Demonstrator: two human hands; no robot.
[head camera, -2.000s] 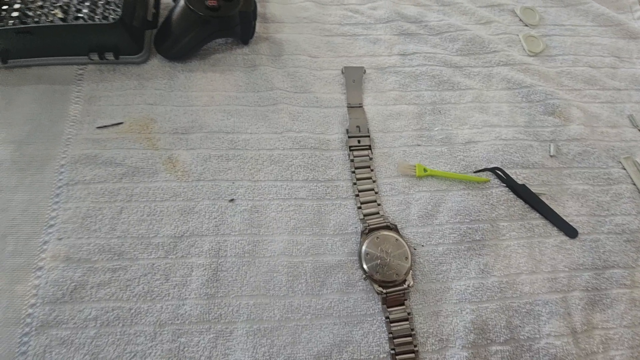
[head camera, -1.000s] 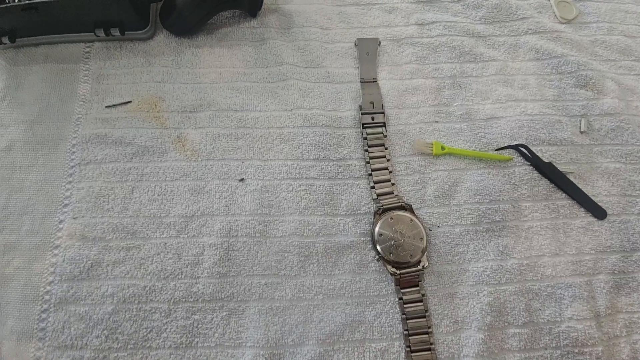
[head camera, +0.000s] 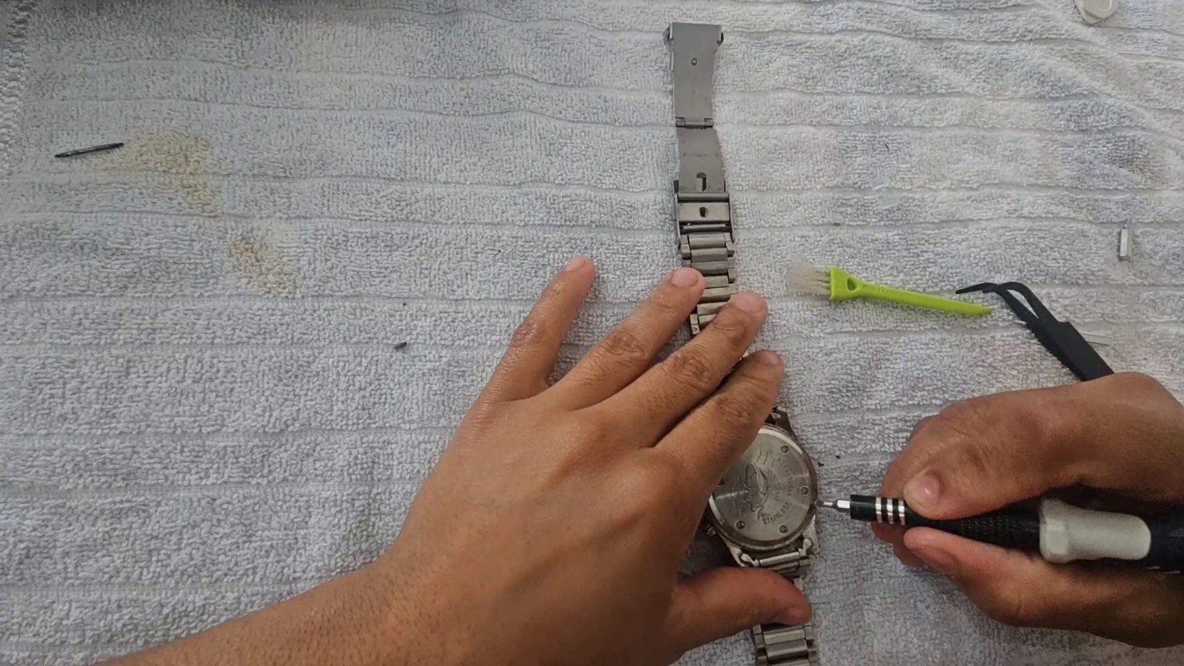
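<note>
A metal wristwatch lies face down on a towel, its round steel case back (head camera: 763, 490) showing screws around the rim. My left hand (head camera: 601, 453) rests over the watch's left side and its link bracelet (head camera: 710, 268), fingers spread, with the thumb across the lower links. At the right, my right hand (head camera: 1027, 499) grips a black and grey precision screwdriver (head camera: 990, 525). The screwdriver's tip points left, at the right edge of the watch case; whether it touches is too small to tell. The open folding clasp (head camera: 696, 92) extends at the top.
Right of the bracelet lies a lime green brush (head camera: 906, 296) with pale bristles, beside black bent-tip tweezers (head camera: 1045, 328). A small metal bit (head camera: 1125, 242) is farther right. A thin dark pin (head camera: 90, 150) lies at the upper left of the towel (head camera: 231, 416). A pale disc (head camera: 1097, 8) is at the top right.
Both hands have come into view, the left onto the watch and the right with a screwdriver beside it. The view has shifted, and the black case and dark object at the top left are out of frame.
</note>
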